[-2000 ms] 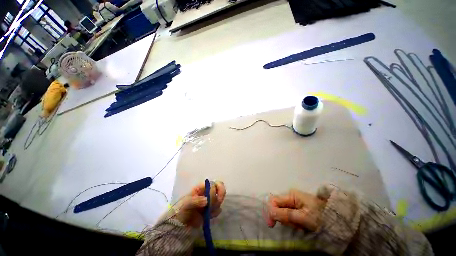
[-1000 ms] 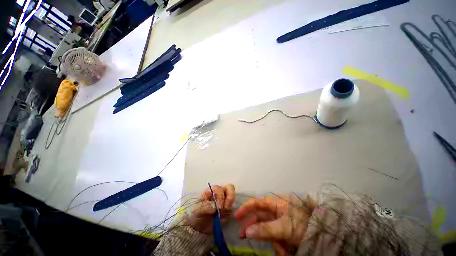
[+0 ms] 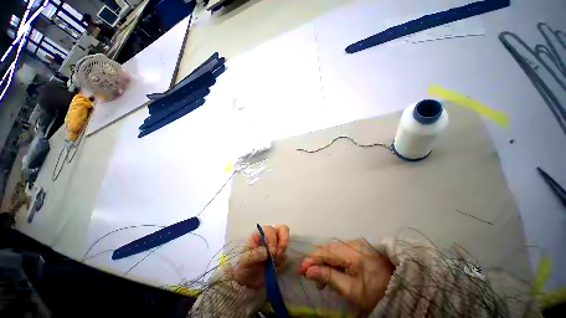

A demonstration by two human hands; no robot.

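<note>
My left hand point(image 3: 265, 251) pinches a narrow navy strap point(image 3: 271, 286) near its upper tip. The strap is seen nearly edge-on, and its lower end runs out at the bottom edge of the picture. My right hand point(image 3: 347, 270) is just to the right, not touching the strap, with thumb and fingertips close together. No needle can be made out at its fingertips, so I cannot tell if it holds one. Fine dark loose threads point(image 3: 434, 248) cross both sleeves and the near table edge.
A white thread cone point(image 3: 419, 131) stands on the beige-grey board point(image 3: 372, 186). A crinkled clear bag point(image 3: 253, 163) lies at the board's left corner. Navy straps lie at left point(image 3: 155, 238), stacked farther back point(image 3: 183, 96) and at top right point(image 3: 428, 25). A scissor tip point(image 3: 551, 185) shows at right.
My head view has turned right and closer since the oldest frame. My right hand came in toward the strap, then drew slightly away, its fingers closing together. My left hand keeps its hold.
</note>
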